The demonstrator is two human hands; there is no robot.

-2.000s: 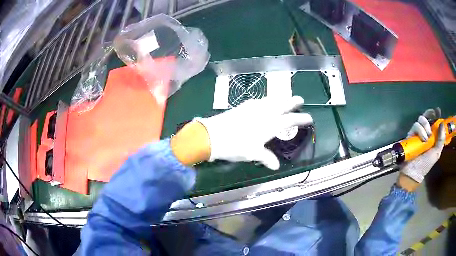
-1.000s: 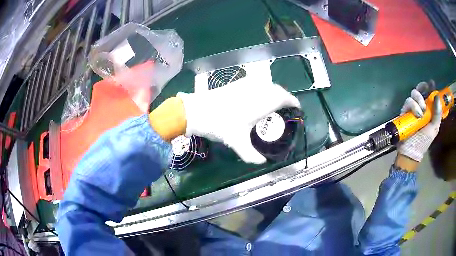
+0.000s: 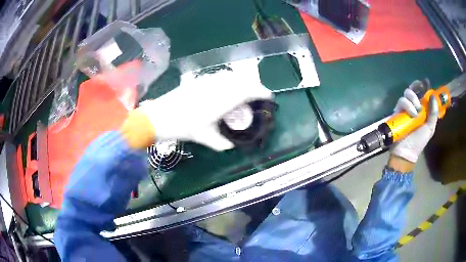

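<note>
My left hand, in a white glove, holds a black axial cooling fan with a round pale label, fingers around its left and upper edge. It is blurred. The silver fan bracket lies just behind, its left part hidden by my hand; its right opening shows. Another fan with a wire finger guard lies on the green bench below my wrist. My right hand, gloved, is closed around the orange electric screwdriver, whose black nose points left over the metal rail.
A crumpled clear bag lies partly on a red sheet at left. A fan assembly lies on another red sheet at upper right. The metal edge rail runs along the front.
The view has shifted, so bench items appear further left. My left hand has moved with the fan, uncovering the guarded fan below its wrist. My right hand keeps the screwdriver.
</note>
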